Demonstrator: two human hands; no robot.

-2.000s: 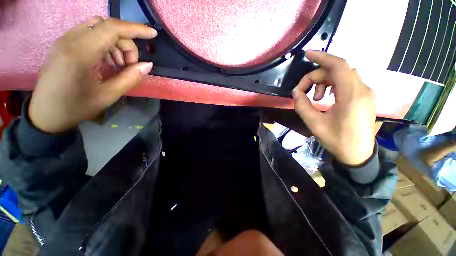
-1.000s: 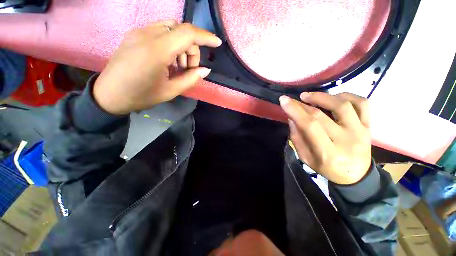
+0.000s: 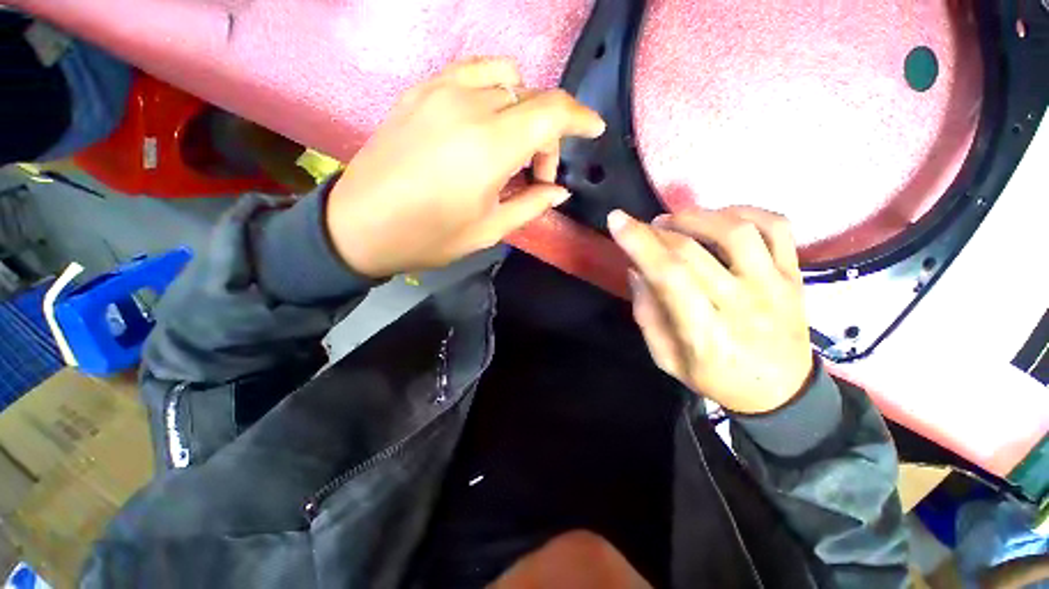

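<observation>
The black plastic frame (image 3: 599, 81) with a large round opening lies on the pink foam sheet (image 3: 345, 58), turned at an angle. My left hand (image 3: 454, 167) is at its near left corner, index fingertip on the frame, thumb at the edge, middle fingers curled, a gap between thumb and index. My right hand (image 3: 730, 305) is just right of it, fingertips on the near edge, thumb below and apart; it covers part of that edge. No foam strip can be made out in or under either hand.
White liner (image 3: 978, 316) lies under and right of the frame, with a black strip band (image 3: 1035, 345) at the right rim. A green hole (image 3: 920, 68) shows in the foam. Below left are a red plastic object (image 3: 150, 144), a blue one (image 3: 121, 316) and cardboard (image 3: 69, 437).
The view has shifted left, so frame and hands appear farther right. My right hand, fingers pinched earlier at the near right corner, has moved along the near edge close to my left hand.
</observation>
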